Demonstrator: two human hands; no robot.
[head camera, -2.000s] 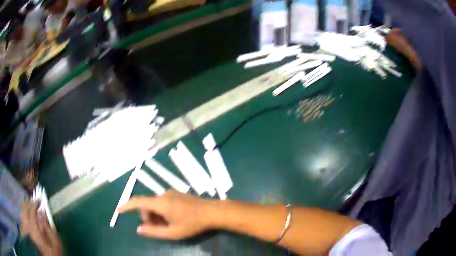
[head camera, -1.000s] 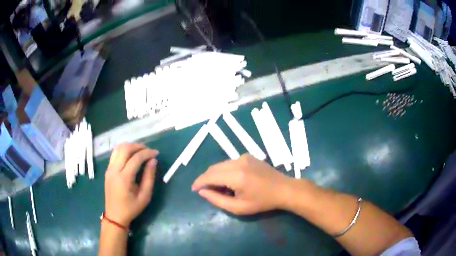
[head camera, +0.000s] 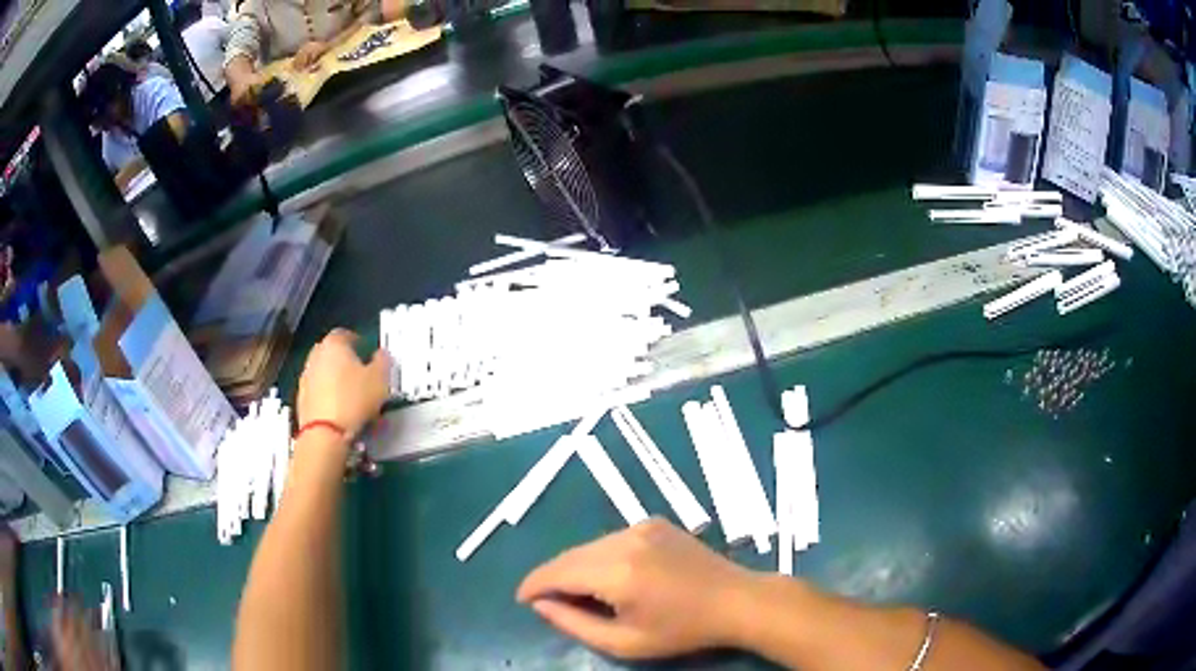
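A large overexposed pile of white parts (head camera: 538, 328) lies beyond my hands, partly in a neat row. My left hand (head camera: 338, 383) is at the left end of the pile, its fingers by the row's edge; whether it holds a part cannot be seen. My right hand (head camera: 643, 590) rests low over the green bench, fingers loosely curled, with nothing visible in it. Loose white sticks (head camera: 728, 472) lie just beyond my right hand. A small bundle of white pieces (head camera: 253, 465) lies left of my left wrist.
Blue-white boxes stand at left (head camera: 171, 393) and far right (head camera: 1010, 125). A black fan (head camera: 564, 157) stands behind the pile. A black cable (head camera: 905, 361) curves toward small metal parts (head camera: 1066, 378). A person's hand (head camera: 76, 640) shows at lower left; people sit across the line.
My left hand has reached forward to the pile's left end. My right hand stays near the loose sticks. The view has tilted up, showing the fan and people beyond.
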